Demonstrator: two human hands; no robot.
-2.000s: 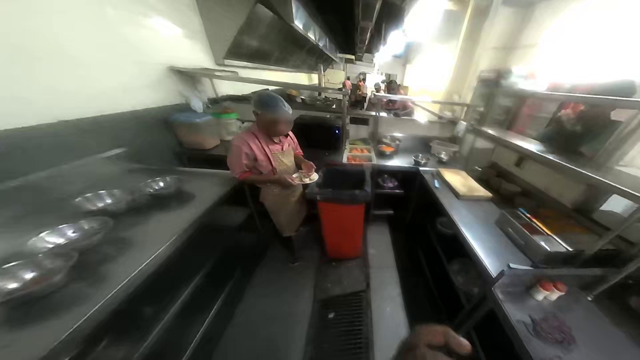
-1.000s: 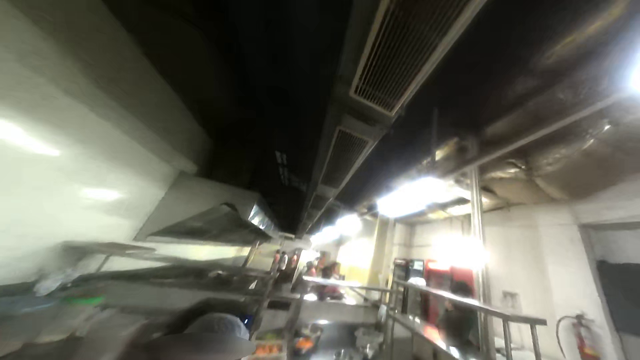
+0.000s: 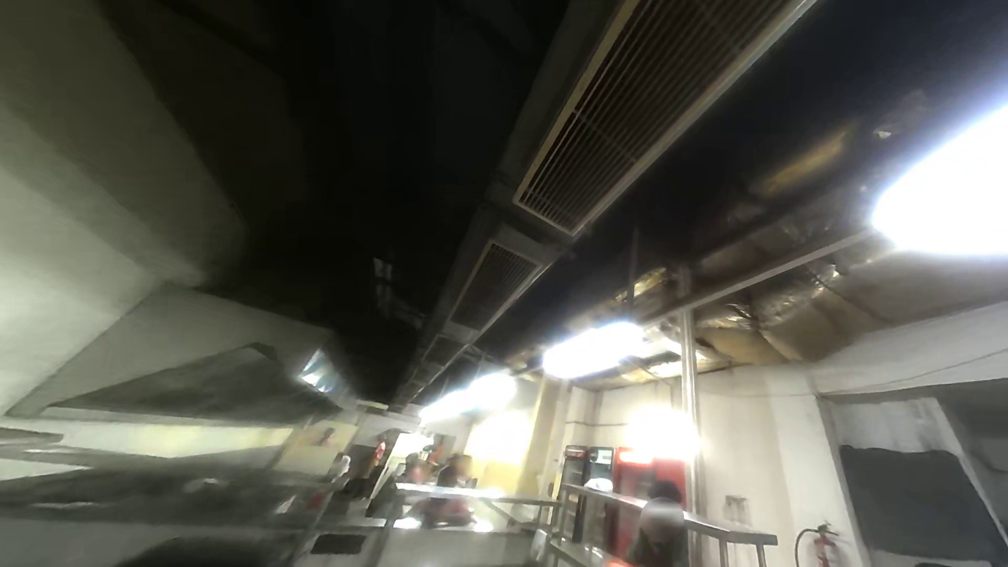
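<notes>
Neither my left hand nor my right hand shows in the head view now. The view is tilted up at the ceiling, where a long air duct (image 3: pixel 520 213) with slatted vent grilles (image 3: pixel 630 102) runs away from me. A steel exhaust hood (image 3: pixel 213 386) hangs at the left. Bright ceiling lights (image 3: pixel 594 349) glow at the centre right. What my hands hold or touch is hidden below the frame.
Steel rails and shelves (image 3: pixel 480 494) cross the lower middle. People (image 3: pixel 455 472) are blurred in the background, and another person (image 3: pixel 661 524) is at the lower right near red refrigerators (image 3: pixel 634 472). A fire extinguisher (image 3: pixel 823 545) hangs by the right wall.
The view has swung up from the counters to the ceiling. The hand at the bottom edge two seconds ago has left view, as have the orange-red bin and the steel bowls.
</notes>
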